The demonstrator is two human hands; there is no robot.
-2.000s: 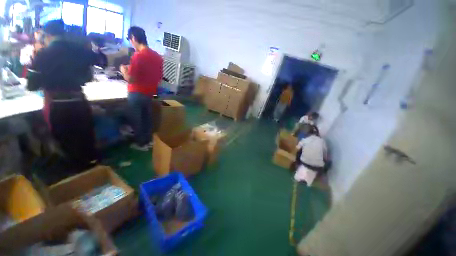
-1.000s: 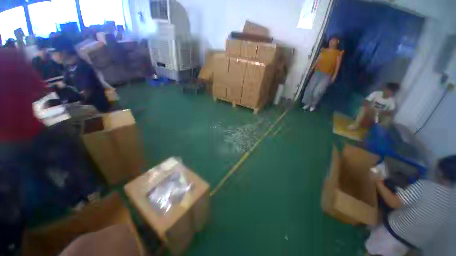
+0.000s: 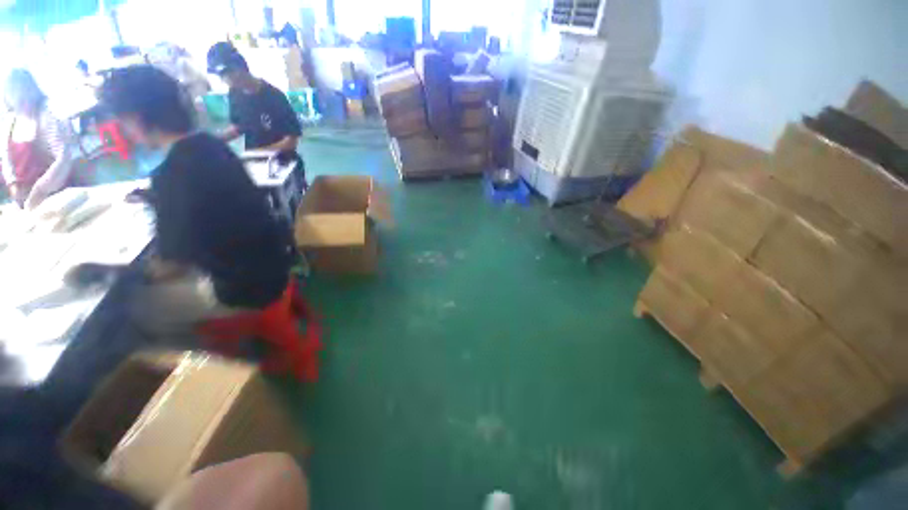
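Neither of my hands can be made out. A blurred, rounded, skin-toned shape [image 3: 244, 485] is cut off by the bottom edge at the left; I cannot tell what it is. Nearest in front of me at the lower left is an open cardboard carton [image 3: 189, 423] with its flaps up; its inside is dark. A small white tip [image 3: 499, 500] shows at the bottom edge, perhaps a shoe.
Green floor [image 3: 448, 339] runs ahead. Stacked cartons on a pallet [image 3: 767, 299] stand right. A person in black [image 3: 214, 219] sits on a red stool [image 3: 299, 334] at a white bench [image 3: 60, 299]. Another open carton [image 3: 339, 234], an air cooler [image 3: 587, 120] and a low trolley [image 3: 602, 227] stand beyond.
The view has swung left and moved forward. The pallet cartons are now large at the right. The doorway, the crouching people and the carton with shiny plastic have left the picture.
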